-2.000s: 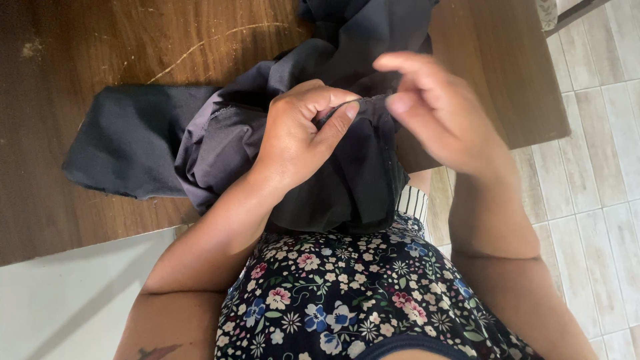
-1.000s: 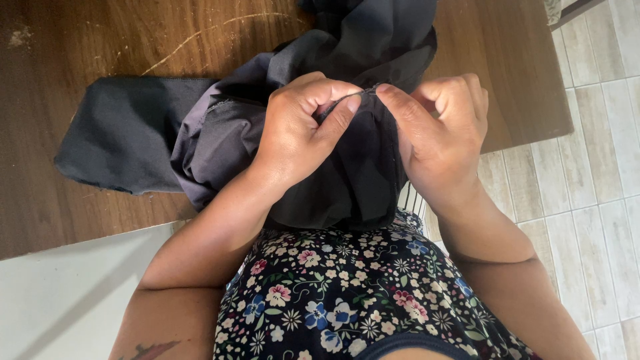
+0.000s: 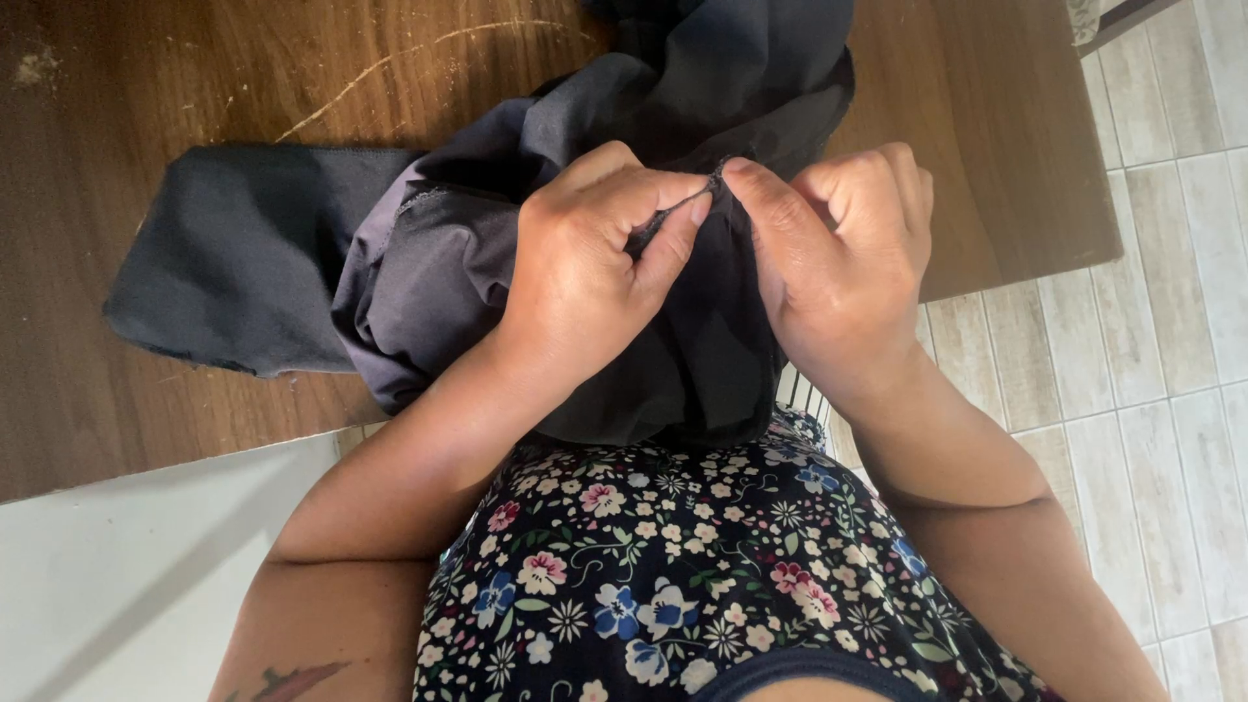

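A dark fabric garment [image 3: 439, 253] lies bunched over the table edge and hangs down against my floral top [image 3: 634, 585]. My left hand [image 3: 595, 253] pinches a seam or edge of the cloth between thumb and forefinger. Close beside it, my right hand [image 3: 848, 244] grips the same edge with thumb and forefinger, its other fingers curled. The fingertips of both hands are nearly together. Whether a small tool or needle is hidden in the fingers cannot be told.
The brown wooden table [image 3: 985, 146] bears light scratches and extends behind the garment. Its front edge runs below the cloth on the left. Tiled floor [image 3: 1150, 409] shows to the right, and a white surface [image 3: 146, 575] at the lower left.
Two seconds ago my right hand was raised a little apart from the cloth with fingers spread; it has since closed on the edge beside my left hand, which has kept its pinch.
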